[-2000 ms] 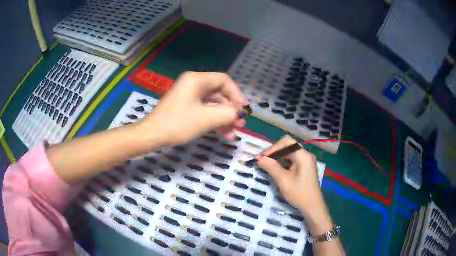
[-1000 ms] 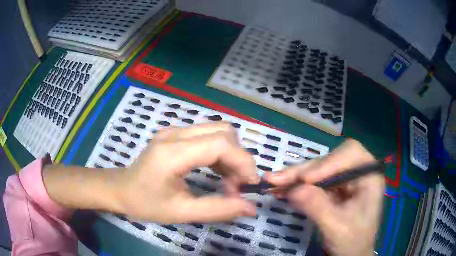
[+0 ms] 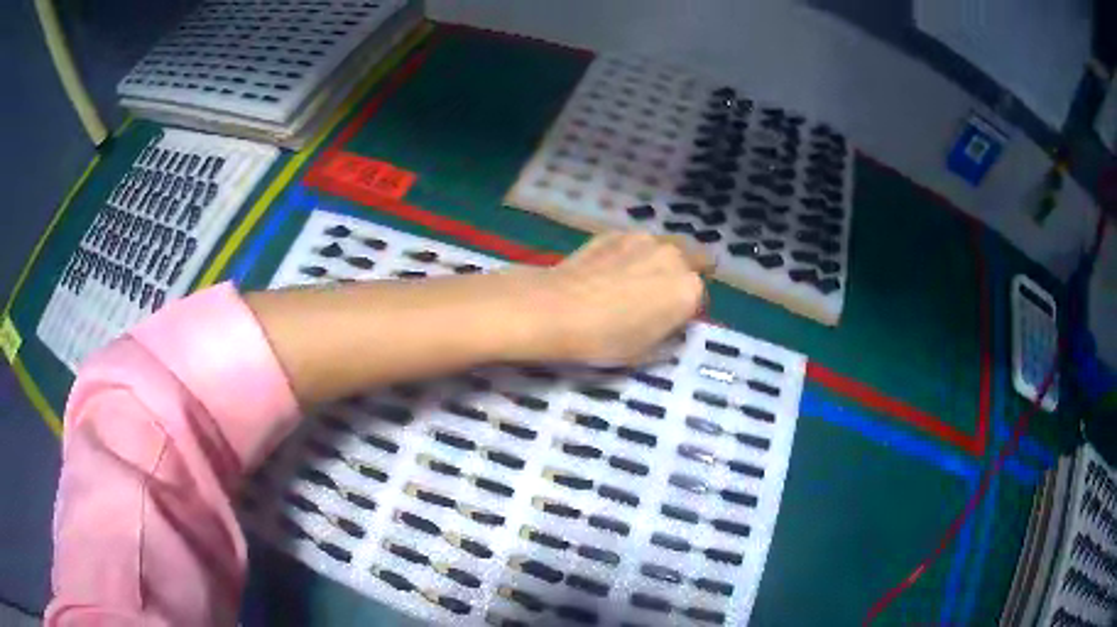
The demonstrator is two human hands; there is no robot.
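The main foam tray [image 3: 490,429] lies in the centre with rows of small black parts [image 3: 571,474]; some parts look tan or shiny silver. My left hand [image 3: 631,294] is over the tray's upper edge, its back toward me and its fingers curled down and hidden. I cannot tell if it holds a part. My right hand is out of the picture, and so is the test probe. A thin red probe lead [image 3: 962,521] runs down at the lower right.
The upper right white tray [image 3: 576,172] stands inside red tape, just beyond my left hand. A left foam tray [image 3: 92,321], stacked trays [image 3: 208,104] and a red label [image 3: 358,178] are left. A calculator-like device [image 3: 1035,343] and right-edge trays [image 3: 1041,551] are right.
My left hand has moved from the middle of the main tray up and right to its upper edge. My right hand and the probe have left the picture. The red lead now hangs lower right.
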